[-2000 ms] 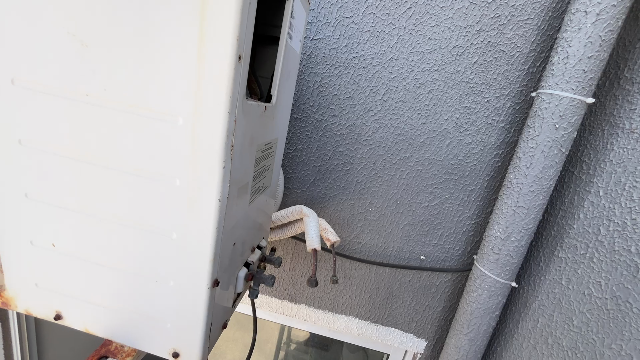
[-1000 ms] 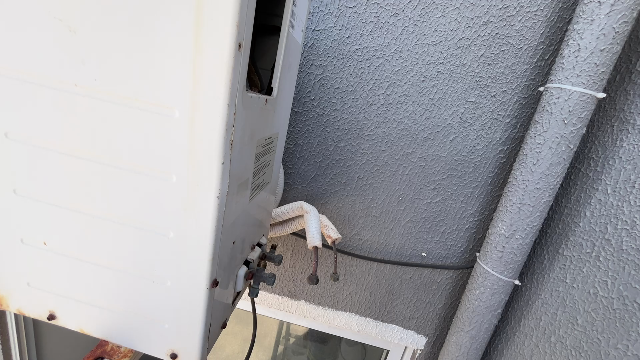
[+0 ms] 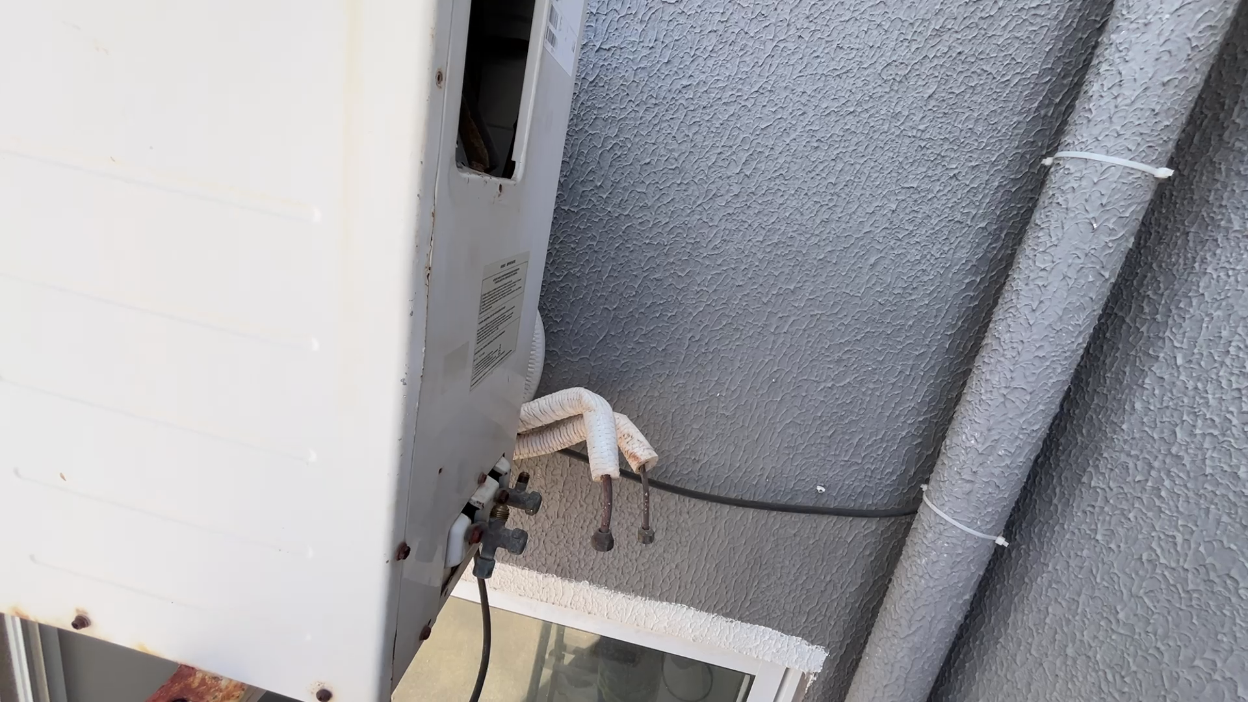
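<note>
Neither of my hands is in view. A white air conditioner outdoor unit (image 3: 205,331) with rusty screws fills the left side. Its narrow side has an opening (image 3: 495,88) and a label (image 3: 499,317) bearing writing. Low on that side, dark metal service valves (image 3: 502,536) stick out. Right of them, two refrigerant pipes in white ribbed insulation (image 3: 595,429) bend downward; their bare ends carry flare nuts (image 3: 603,538) and hang apart from the valves. A black cable (image 3: 484,634) runs down below the valves.
Behind stands a textured grey wall (image 3: 780,244). A grey-painted pipe (image 3: 1033,322) with white ties slants down at right, and a dark cable (image 3: 760,504) reaches it. Below are a white-framed window (image 3: 643,653) and a rusty bracket (image 3: 200,685) under the unit.
</note>
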